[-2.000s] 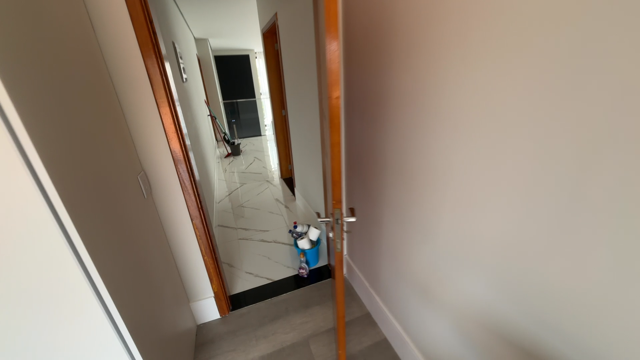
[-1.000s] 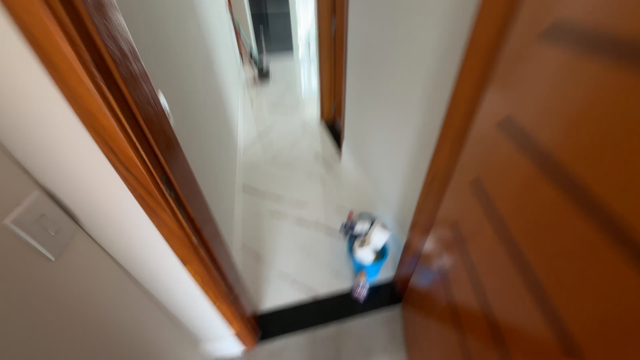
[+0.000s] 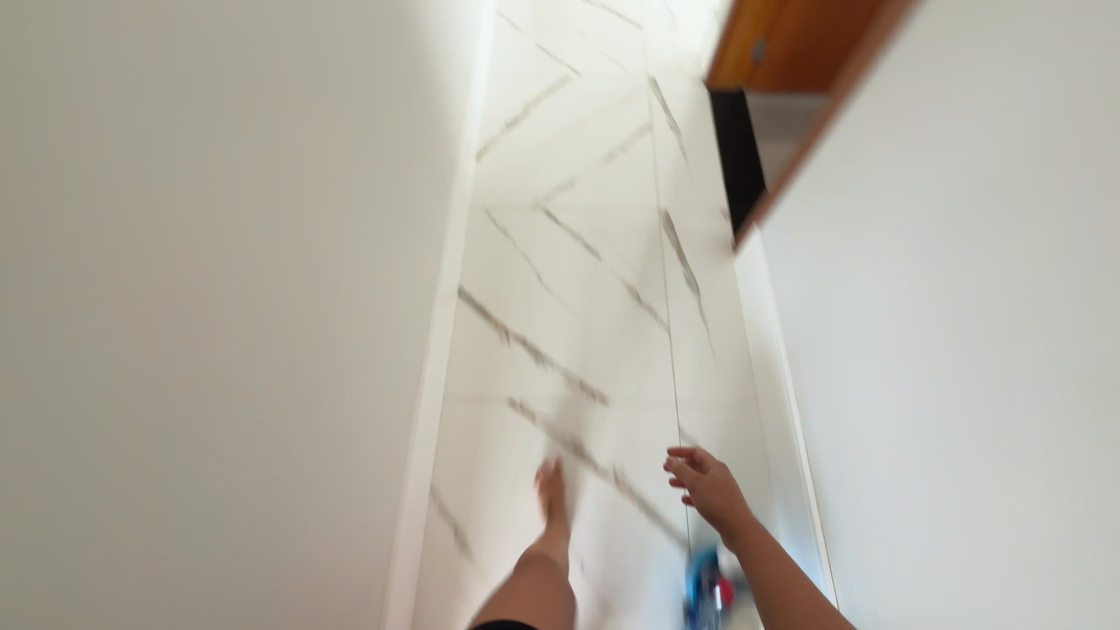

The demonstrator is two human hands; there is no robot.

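Note:
My right hand (image 3: 704, 486) reaches in from the lower right, with its fingers apart and slightly curled and nothing in them. Just below it, at the bottom edge, a blue bucket (image 3: 700, 569) with bottles in it is blurred and partly cut off; my forearm passes over its right side. The hand is above the bucket, and no contact shows. My left hand is out of view. My bare leg and foot (image 3: 551, 490) are on the marble-patterned floor to the left of the hand.
The white tile floor (image 3: 604, 289) with grey veins runs up between a left wall (image 3: 227, 315) and a right wall (image 3: 954, 350). At the upper right is a doorway with a black threshold (image 3: 739, 157) and a wooden door (image 3: 796, 44).
The view has moved through the doorway into the corridor and tilted down. The wooden door beside me and the light switch have left view. My right hand and a leg have come into view near the bucket.

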